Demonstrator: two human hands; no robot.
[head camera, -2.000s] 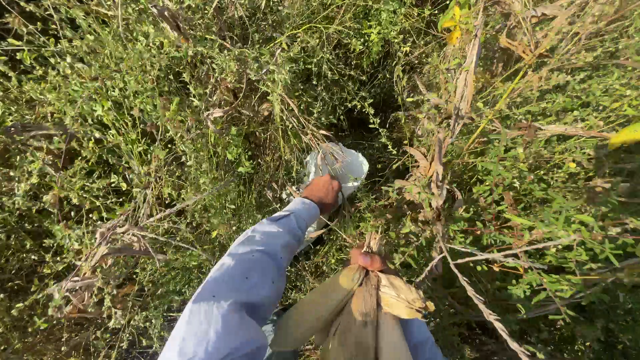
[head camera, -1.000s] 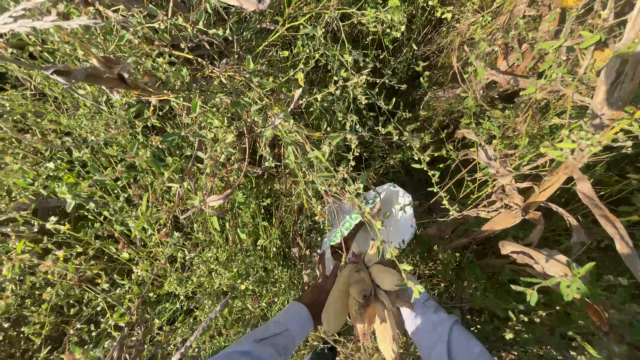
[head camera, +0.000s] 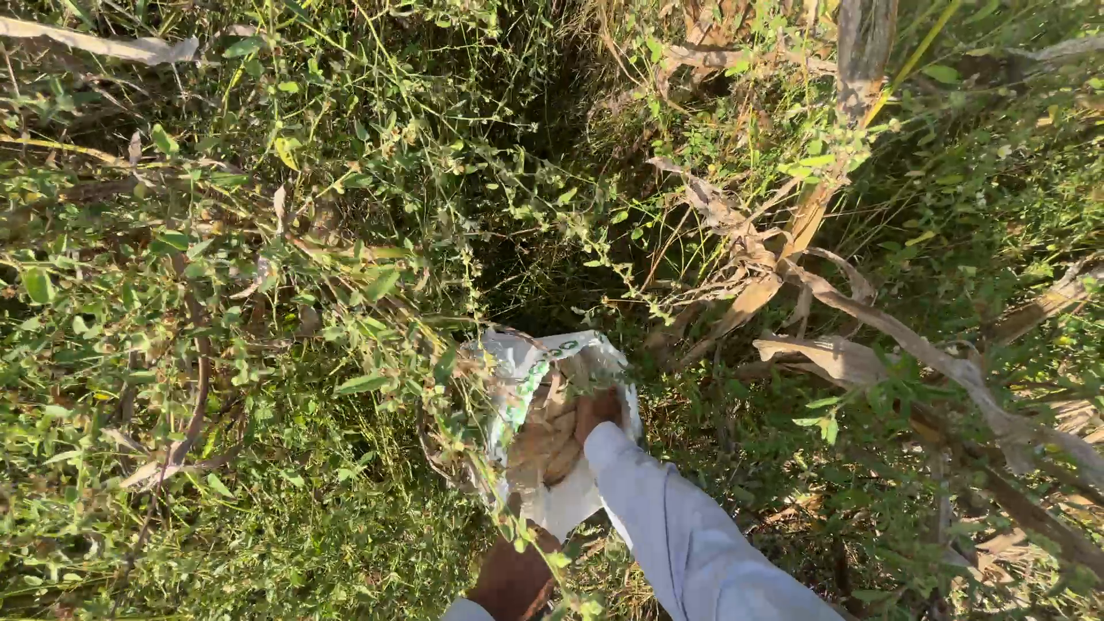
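Observation:
A white woven plastic sack (head camera: 565, 509) with green printing stands with its mouth open at the lower middle. Dry corn ears in their husks (head camera: 548, 435) lie inside it. My right hand (head camera: 598, 410) reaches into the mouth, beside the ears; its fingers are hidden, so its grip cannot be made out. At the near rim is my left hand (head camera: 516, 573), closed on the sack's edge, partly behind a leafy stem.
Dense green weeds (head camera: 362, 483) surround the sack, and a leafy stem crosses its left side. To the right stands a dry corn stalk (head camera: 811, 216) with curling dead leaves (head camera: 828, 358). A dry leaf (head camera: 103, 41) hangs at upper left.
The husked ears, held in front of the sack one second ago, are now inside it. My right hand has moved into the sack's mouth.

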